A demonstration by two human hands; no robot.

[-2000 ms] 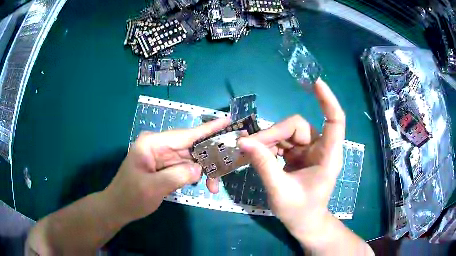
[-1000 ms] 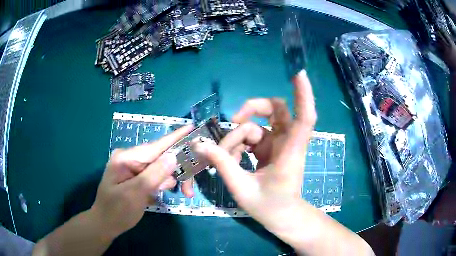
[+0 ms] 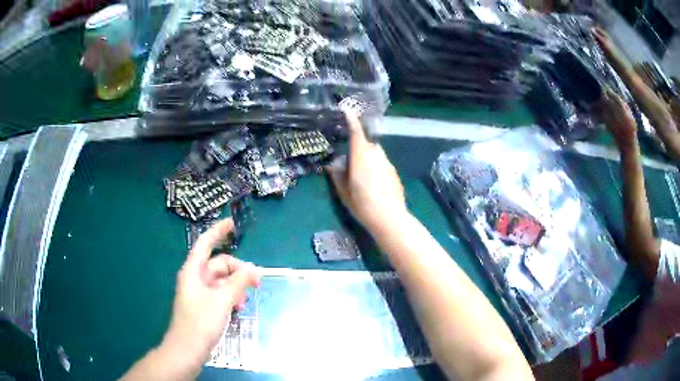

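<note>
My left hand [image 3: 205, 298] is over the left end of the sticker sheet [image 3: 328, 316], fingers apart, with a small dark translucent film piece [image 3: 239, 216] at its index fingertip. My right hand [image 3: 369, 178] is at the right edge of the loose board pile [image 3: 257, 160]. Its index finger points away, with a pale glint [image 3: 349, 105] at the tip, in front of the tray wall. Its thumb is by the pile; whether it grips a board is hidden. A grey-faced board [image 3: 335, 245] lies flat on the mat above the sheet. Strong glare covers the sheet's middle.
A clear tray heaped with boards [image 3: 261, 45] stands beyond the pile, with stacked dark trays [image 3: 462, 59] at its right. A clear plastic package [image 3: 533, 245] with a red patch lies at right. Spare sheets [image 3: 45, 223] lie at left, a jar [image 3: 109, 59] at far left. Another person's arms [image 3: 634, 171] show at right.
The view has tilted up and shows more of the far side. My hands have parted; my right hand has reached to the pile. The board held between them now lies on the mat.
</note>
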